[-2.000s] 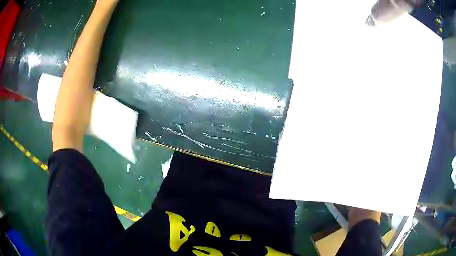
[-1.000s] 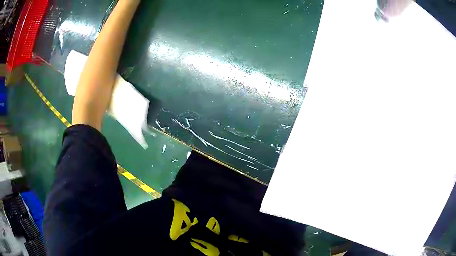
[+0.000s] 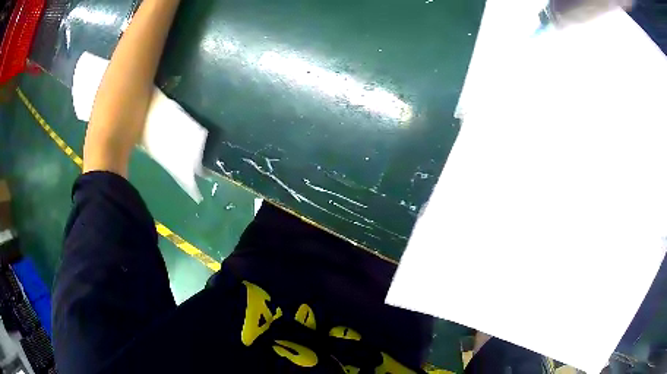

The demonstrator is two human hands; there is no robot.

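Note:
A large white foam sheet [image 3: 541, 175] spans the right side, over the dark green bench mat [image 3: 314, 88] and past its near edge. A blurred, skin-toned shape with a small dark, bluish tip, probably my right hand [image 3: 585, 13], lies over its far end at the top edge; its grip is unclear. My right sleeve shows at the bottom right, with the forearm mostly hidden by the sheet. My left forearm reaches up across the bench's left part; my left hand is cut off by the top edge. A smaller white foam pad [image 3: 175, 139] lies under that forearm.
The scratched near edge of the bench [image 3: 307, 219] runs just in front of my body. A red mesh-like item [image 3: 16, 40] stands at the far left. The green floor with a yellow line [image 3: 186, 248] and a blue item [image 3: 33, 292] show at lower left.
The view has turned and shifted, so the bench and sheet appear tilted. The shape at the top right stays near the sheet's far end. Less of my right forearm shows.

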